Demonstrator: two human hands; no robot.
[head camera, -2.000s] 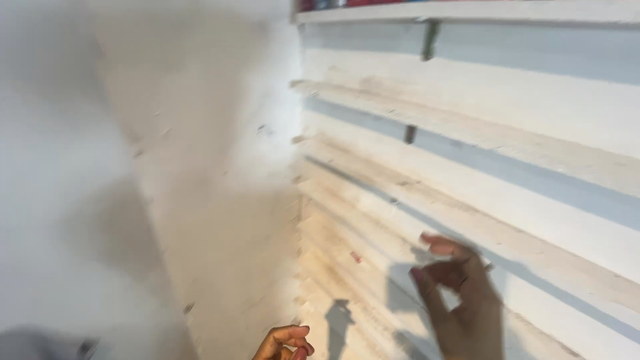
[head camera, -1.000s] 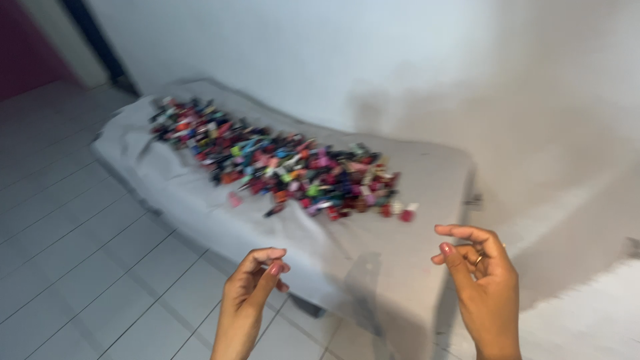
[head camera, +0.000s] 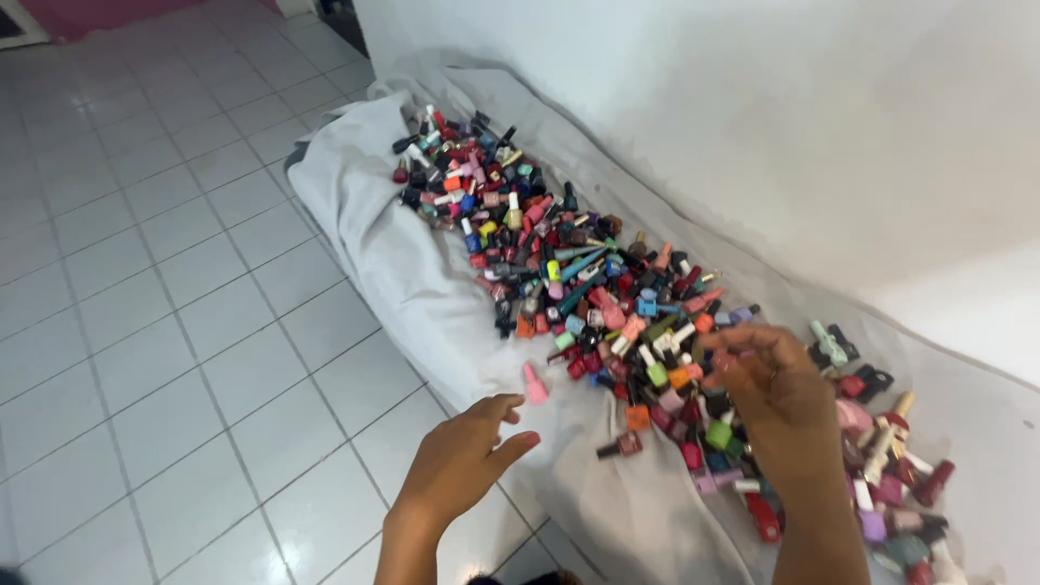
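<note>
Many nail polish bottles (head camera: 605, 305) in mixed colours lie in a long heap on a grey cloth (head camera: 406, 276). My left hand (head camera: 471, 455) hovers over the cloth's near edge, fingers apart, holding nothing. Just above its fingertips a pink bottle (head camera: 535, 384) lies apart from the heap. My right hand (head camera: 776, 390) is over the right part of the heap, fingers curled and slightly blurred; whether a bottle is between them I cannot tell. A dark red bottle with a dark cap (head camera: 621, 445) lies between the two hands, at the heap's near side.
A white wall (head camera: 731, 122) runs along the cloth's far side. Grey floor tiles (head camera: 162, 325) spread out at the left. A pink wall (head camera: 106, 16) stands at the top left.
The view has swung from white shelves to the cloth with the bottles, and is now closer over it. My right hand, over the cloth's bare end one second ago, is now over the bottles.
</note>
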